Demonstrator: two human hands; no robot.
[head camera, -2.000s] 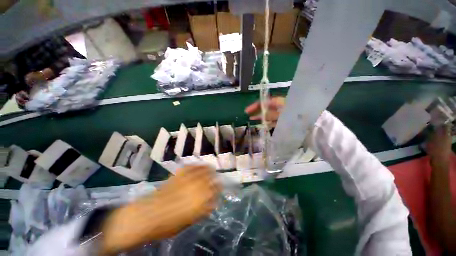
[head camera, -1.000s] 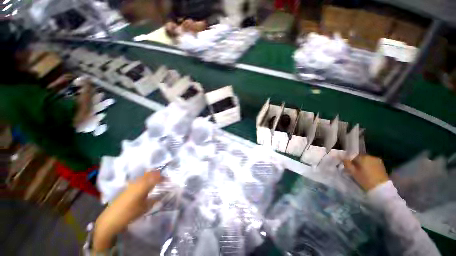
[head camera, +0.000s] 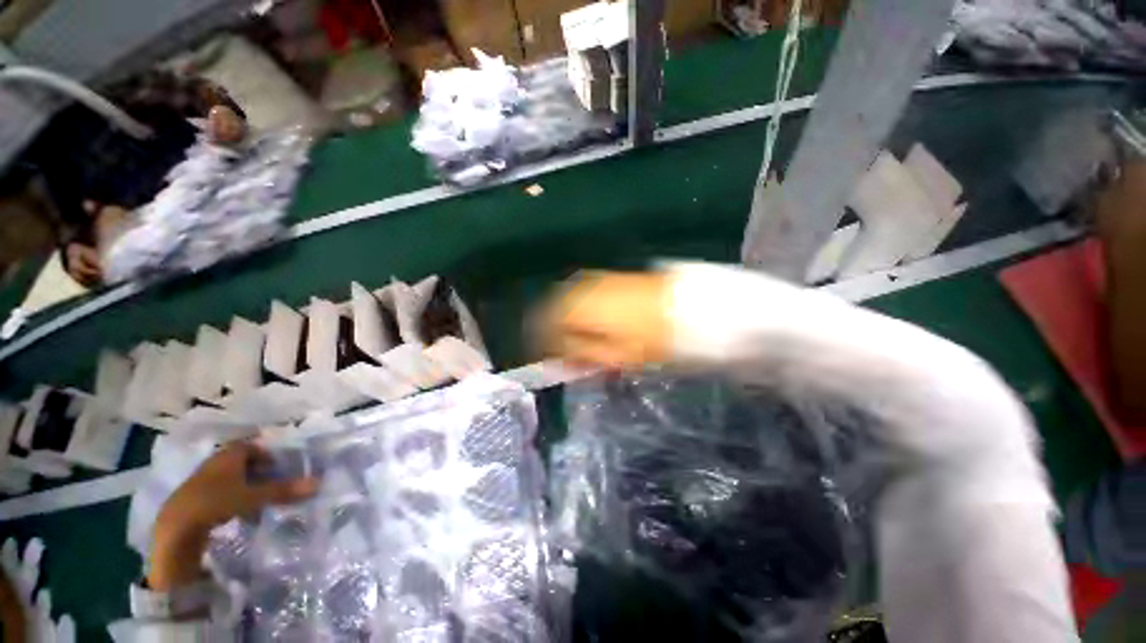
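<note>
My left hand (head camera: 226, 496) is over the left part of a shiny clear plastic tray (head camera: 427, 502) with rows of rounded, mesh-patterned pockets; its fingers point right, and whether it pinches anything cannot be told. My right hand (head camera: 597, 320) is blurred, right of the carton row and above the back edge of a clear poly bag (head camera: 729, 502) with dark contents; whether it holds anything cannot be told. A close row of open white cartons (head camera: 295, 345) stands on the belt behind the tray, flaps raised. The rightmost carton shows dark contents.
The green belt (head camera: 503, 245) runs between pale rails. A grey post (head camera: 867, 113) and a hanging cord (head camera: 782, 107) stand beyond my right arm. More white cartons (head camera: 899, 214) are behind the post. A red sheet (head camera: 1081, 327) lies at right. Another person's hands (head camera: 83, 261) work at upper left.
The view has swung back to the right since one second ago. The carton row now appears further left. My right hand has moved off the cartons' front side and is right of the row.
</note>
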